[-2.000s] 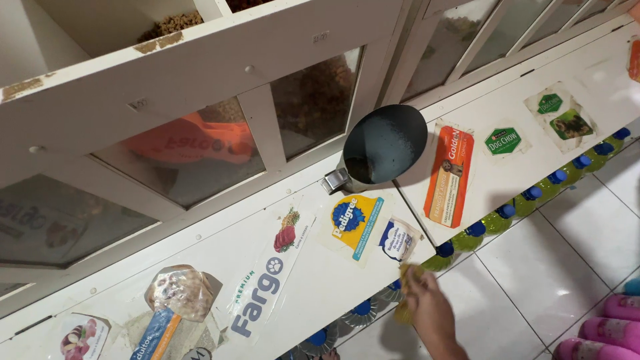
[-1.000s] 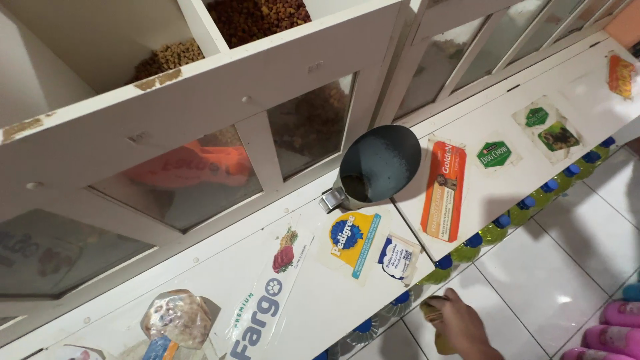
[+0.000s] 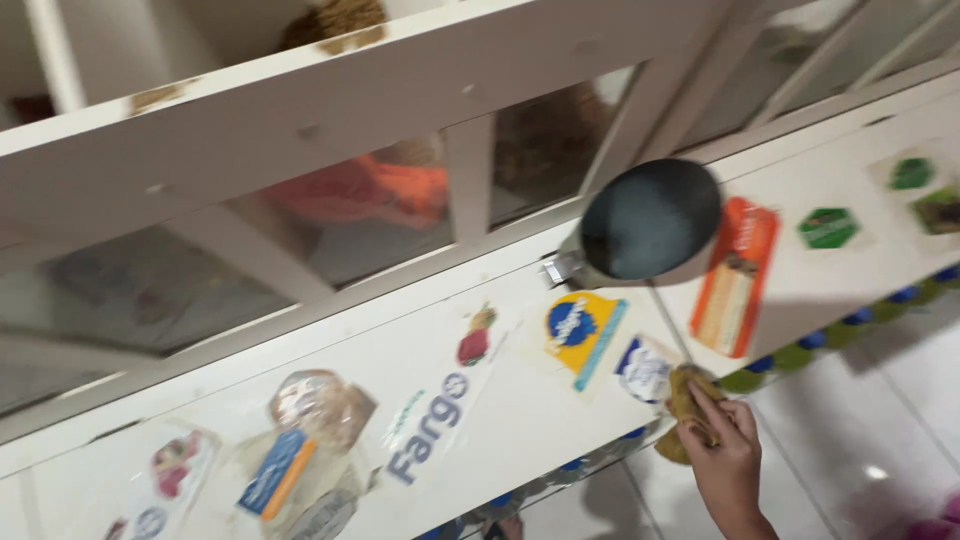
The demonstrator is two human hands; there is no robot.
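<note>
One hand, which looks like my right hand (image 3: 724,450), comes in from the lower right and grips a yellowish-green cloth (image 3: 686,409). The cloth lies against the front edge of the white ledge (image 3: 517,420), beside a blue-and-white sticker (image 3: 643,369). Farther in on the ledge are a yellow Pedigree sticker (image 3: 581,330) and an orange sticker (image 3: 736,277). A dark round pan or bowl (image 3: 652,219) with a metal clip (image 3: 562,268) stands behind them, near the cabinet front. My left hand is out of view.
Behind the ledge rises a white cabinet (image 3: 390,82) with clear windows and open bins holding brown kibble (image 3: 349,19). An orange item (image 3: 367,187) shows through one window. Blue-capped bottles (image 3: 814,341) line up below the ledge, over white floor tiles (image 3: 840,427). Pink objects (image 3: 941,525) stand lower right.
A second ago the hand and cloth were out over the bottles and floor; now the cloth is at the ledge's front edge, by the blue-and-white sticker. The view has shifted.
</note>
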